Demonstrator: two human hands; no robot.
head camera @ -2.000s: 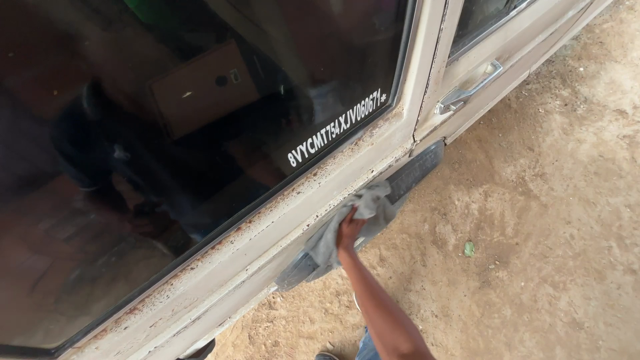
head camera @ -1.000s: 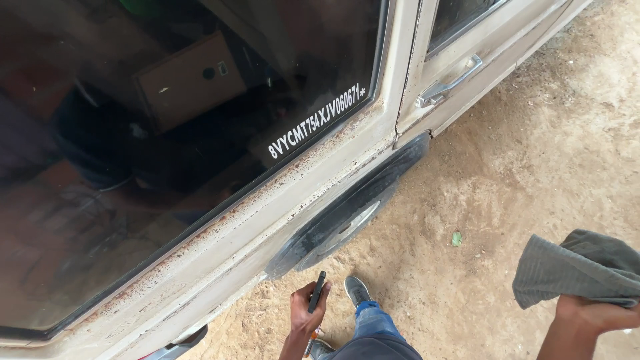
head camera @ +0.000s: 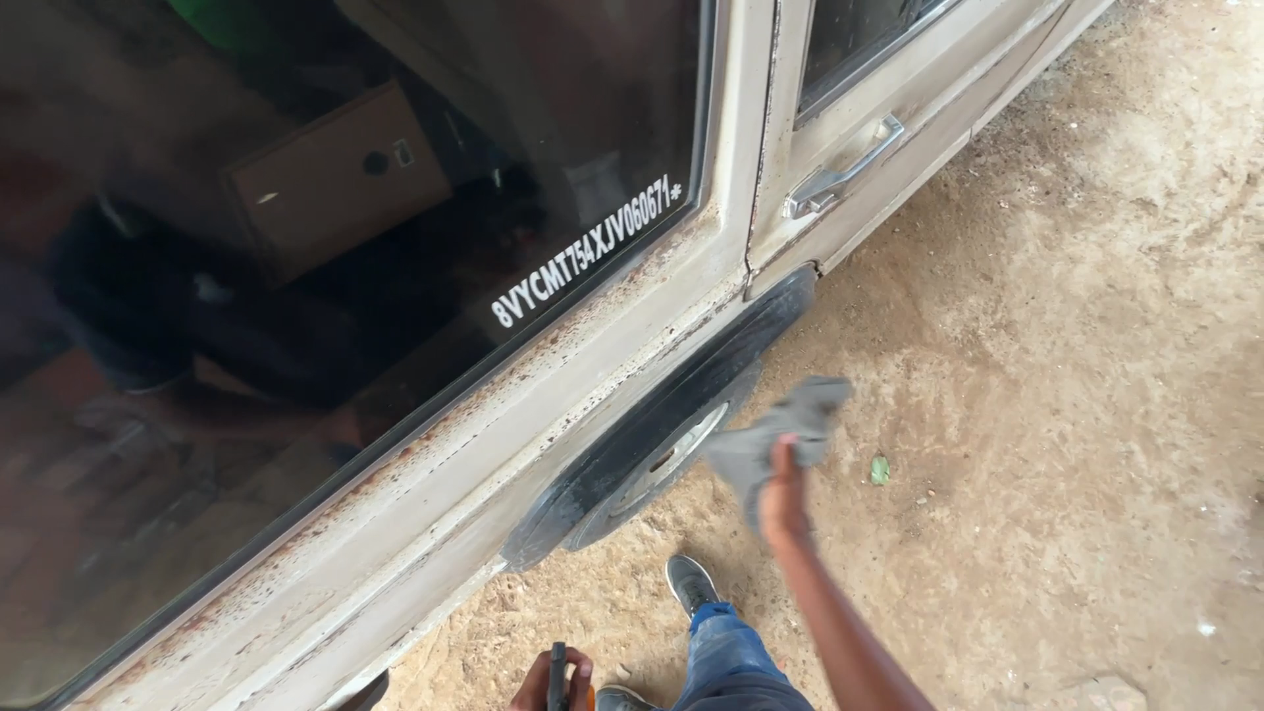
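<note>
My right hand (head camera: pixel 783 499) is shut on a grey cloth (head camera: pixel 805 425), slightly blurred, held in the air just right of the wheel (head camera: pixel 681 449). At the bottom edge my left hand (head camera: pixel 553 681) grips a dark, narrow handheld object (head camera: pixel 558 671); its kind cannot be told, and a bit of orange shows beside it. Over the wheel curves a black wheel-arch trim (head camera: pixel 681 405) on the side of a pale, rust-spotted vehicle (head camera: pixel 632 316).
A large dark side window (head camera: pixel 395 326) with white characters fills the upper left. To the right is a door with a chrome handle (head camera: pixel 844 168). My shoes (head camera: pixel 691 583) stand on sandy ground (head camera: pixel 1037 444), where a small green scrap (head camera: pixel 879 470) lies.
My right hand with the cloth was on the wheel-arch trim two seconds ago, then out at the far right, and is now back near the wheel. My left hand is lower in view.
</note>
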